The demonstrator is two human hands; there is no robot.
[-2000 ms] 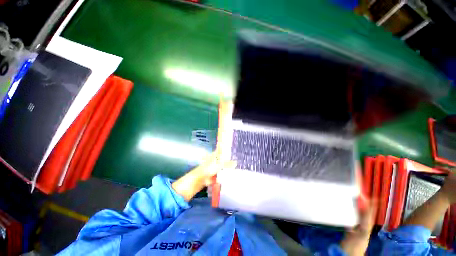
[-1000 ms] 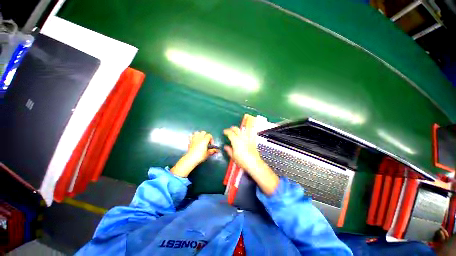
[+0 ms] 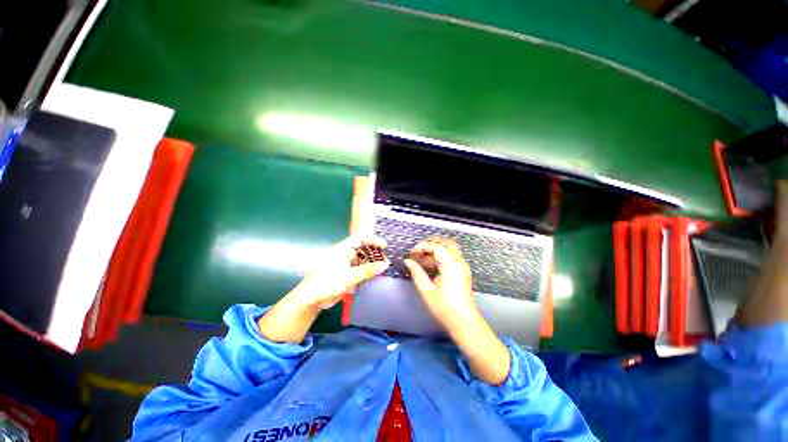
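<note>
An open silver-grey laptop stands in front of me, its black screen (image 3: 467, 186) raised and its keyboard (image 3: 501, 263) facing me. A red-orange foam pad (image 3: 546, 321) shows under its side edges. My left hand (image 3: 333, 272) is over the left edge of the keyboard deck, thumb and fingers curled around a small dark, dotted patch. My right hand (image 3: 449, 280) is over the keyboard's left half, fingers bent, with a dark patch between thumb and fingers. I cannot tell whether these patches are held pieces or keys showing through.
At the left, a closed dark laptop (image 3: 54, 207) lies on a white sheet (image 3: 138, 121) over red foam pads (image 3: 142, 250). At the right are more red pads (image 3: 635, 276), another open laptop (image 3: 721, 268) and another person's arm (image 3: 769, 259). A glossy green mat (image 3: 259, 194) covers the bench.
Compared with one second ago, both hands have moved from beside the laptop onto its keyboard deck. The laptop sits further left in view, its screen more upright.
</note>
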